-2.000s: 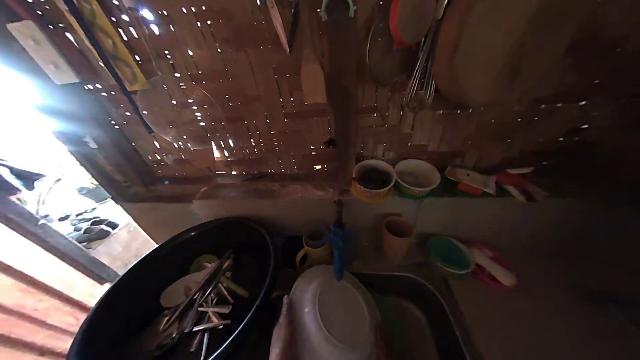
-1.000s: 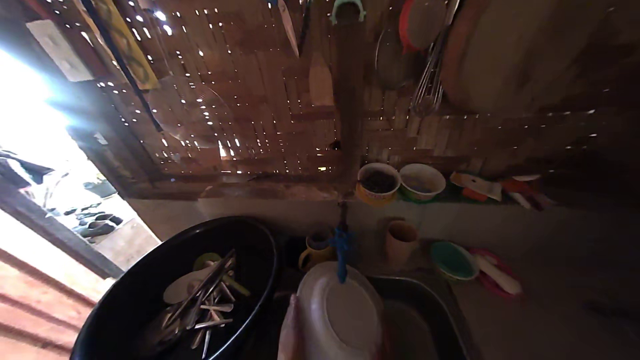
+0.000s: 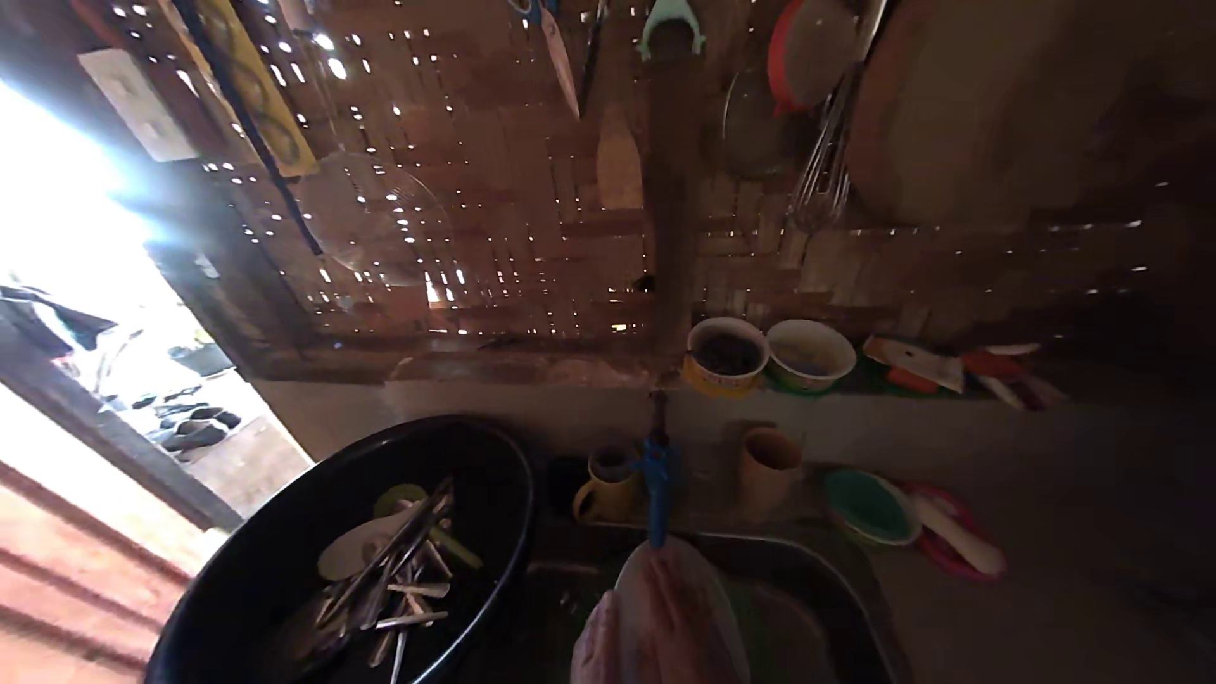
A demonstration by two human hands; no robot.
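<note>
Below the blue tap, a pale bowl or plate is held over the metal sink. My left hand grips it along its left edge. My right hand lies flat on its surface with the fingers pointing toward the tap. To the left, a large black basin holds spoons and other utensils. A yellow mug stands left of the tap, and an orange-brown cup stands to its right.
Two tubs sit on the ledge. Right of the sink lie a green bowl and a pink dish with a pale-handled brush. Scissors, a wooden spatula and a whisk hang on the woven wall.
My right hand has come into view onto the face of the dish, which now appears more tilted. My left hand stays at the dish's left edge.
</note>
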